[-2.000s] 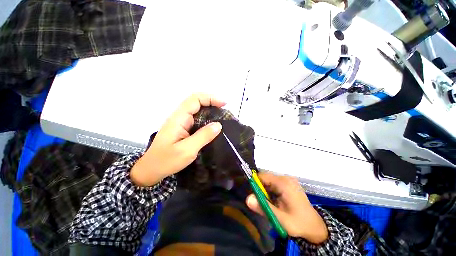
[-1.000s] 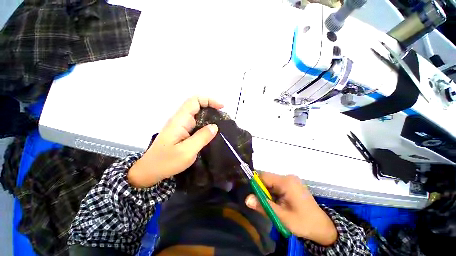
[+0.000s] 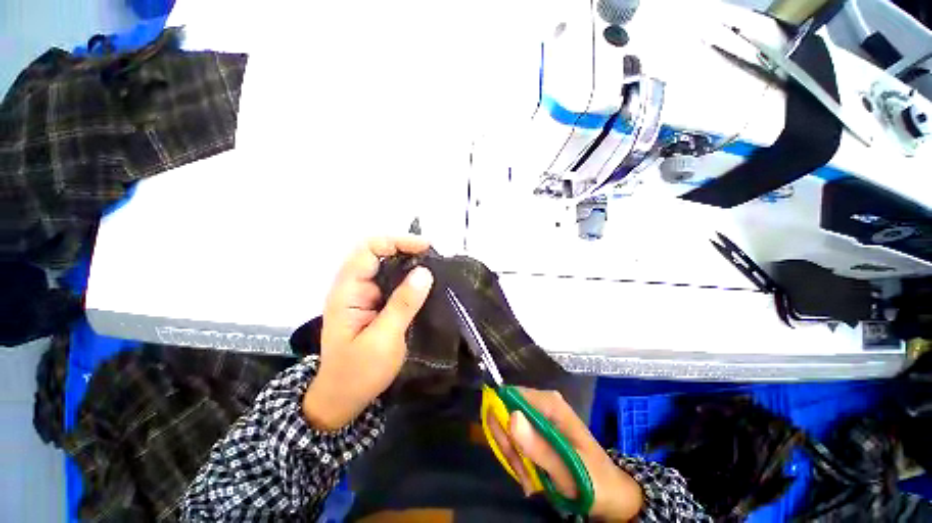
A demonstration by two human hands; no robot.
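My left hand [image 3: 368,322] pinches a dark plaid cloth piece [image 3: 501,322] between thumb and fingers, near the table's front edge. The cloth hangs down over the edge toward my lap. My right hand [image 3: 572,444] holds scissors [image 3: 550,449] by one green and one yellow loop. The silver blades point up and left, lying over the dark cloth with the tip just right of my left thumb. The handle loops are apart. A small dark scrap [image 3: 414,226] lies on the table just above my left fingers.
The white sewing machine [image 3: 613,102] stands at the upper right on the white table [image 3: 337,123]. Black snips [image 3: 744,264] and a flat black case [image 3: 823,291] lie at right. Plaid garments [image 3: 174,112] lie at left. Blue crates [image 3: 634,414] with dark pieces sit below the table.
The scissor loops have spread and the right hand has turned. The cloth is more spread out. A small scrap now shows on the table. The whole view has shifted.
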